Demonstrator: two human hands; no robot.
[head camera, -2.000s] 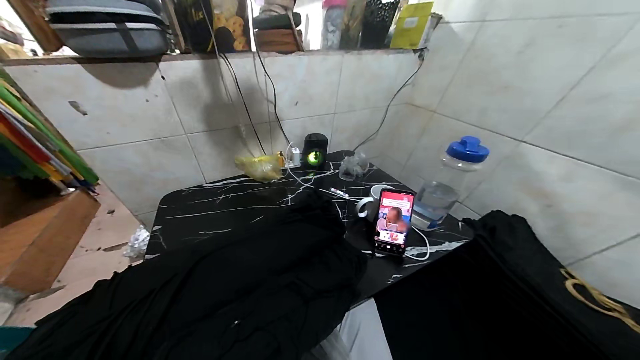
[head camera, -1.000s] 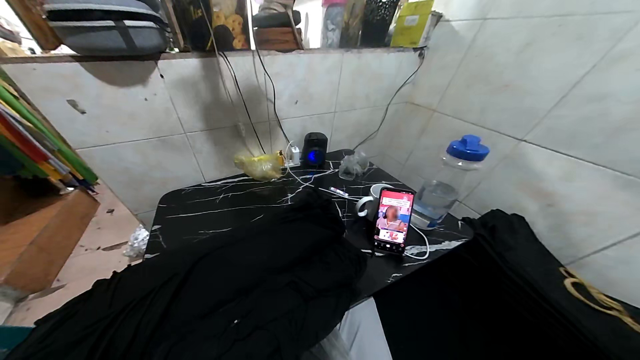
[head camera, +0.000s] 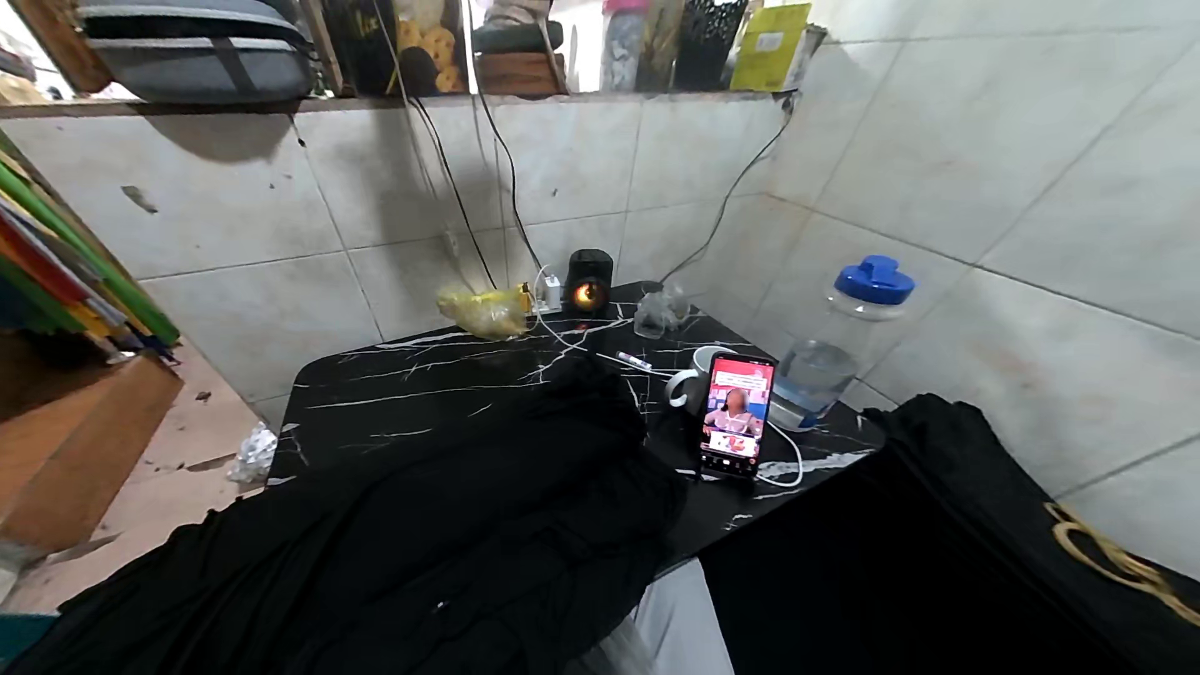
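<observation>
Neither my left hand nor my right hand shows. Black cloth (head camera: 450, 525) is heaped over the front of a black marble-patterned table (head camera: 375, 384). More black fabric (head camera: 844, 572) spreads at the lower right, with a tan cord (head camera: 1106, 558) on it. Between the two lies a strip of light grey cloth (head camera: 684, 619). A lit smartphone (head camera: 737, 412) leans upright against a white mug (head camera: 698, 375), with a white cable (head camera: 787, 459) beside it. Right of the phone stands a clear water bottle (head camera: 825, 356) with a blue lid, partly filled.
A small black speaker (head camera: 589, 281) glows at the table's back, between a yellow plastic bag (head camera: 487, 312) and a clear crumpled bag (head camera: 661, 309). Cables hang down the tiled wall. A ledge (head camera: 600, 103) above holds a grey bag (head camera: 202, 56) and jars. Colourful fabrics (head camera: 75, 262) hang at left.
The speaker's light has gone from green to blue to orange. The cloths, phone and bottle have stayed in place.
</observation>
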